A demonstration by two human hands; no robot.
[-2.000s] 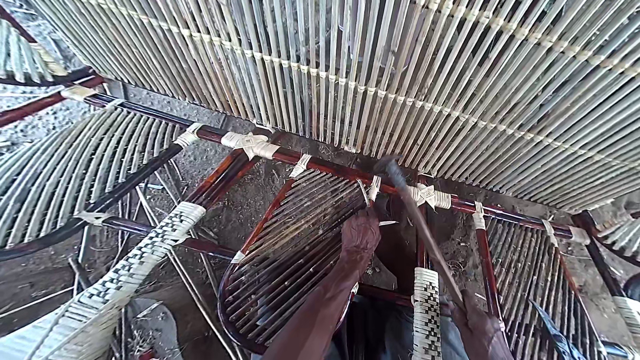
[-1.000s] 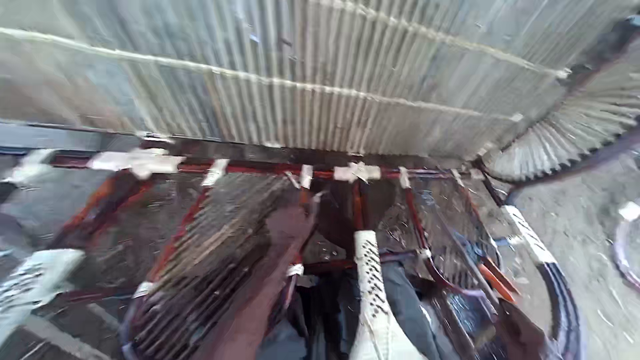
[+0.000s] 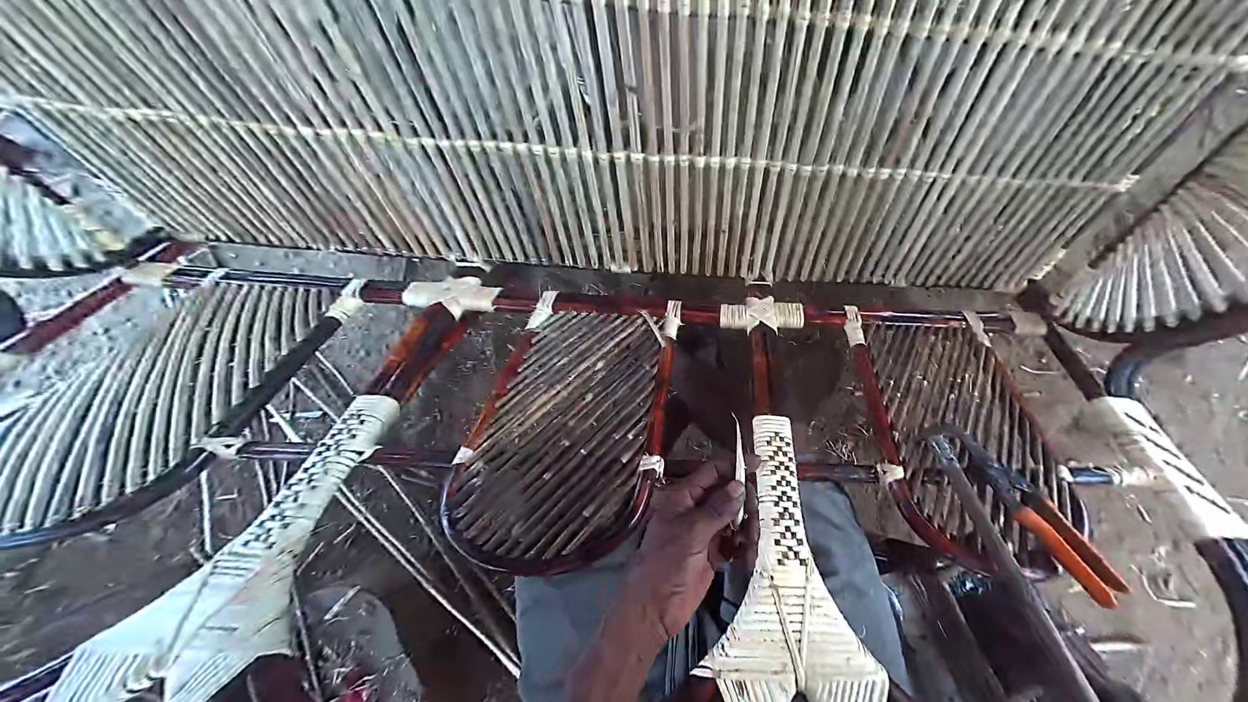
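Observation:
My left hand (image 3: 687,531) pinches a thin pale pointed strip (image 3: 739,468) between thumb and fingertips, just left of the woven pale binding (image 3: 780,487) on a red-brown frame post. Left of the hand is a rounded panel of slanted thin rods (image 3: 565,439), its rim tied with pale strips to a long red-brown rail (image 3: 624,308). My right hand cannot be made out. A hammer (image 3: 1009,565) lies slanted at lower right over the right rod panel (image 3: 960,390), its head up the panel. Beside it are pliers with orange handles (image 3: 1068,551).
A wide slatted rod surface (image 3: 624,146) spans the top beyond the rail. Curved slatted side panels stand at left (image 3: 175,390) and right (image 3: 1170,253). Another bound post (image 3: 283,517) rises at left. Loose canes (image 3: 419,565) lie on the earth floor.
My left hand has moved back from the rail toward my lap, with the strip in it. My right hand, earlier on the hammer handle, no longer shows clearly. The view has shifted right.

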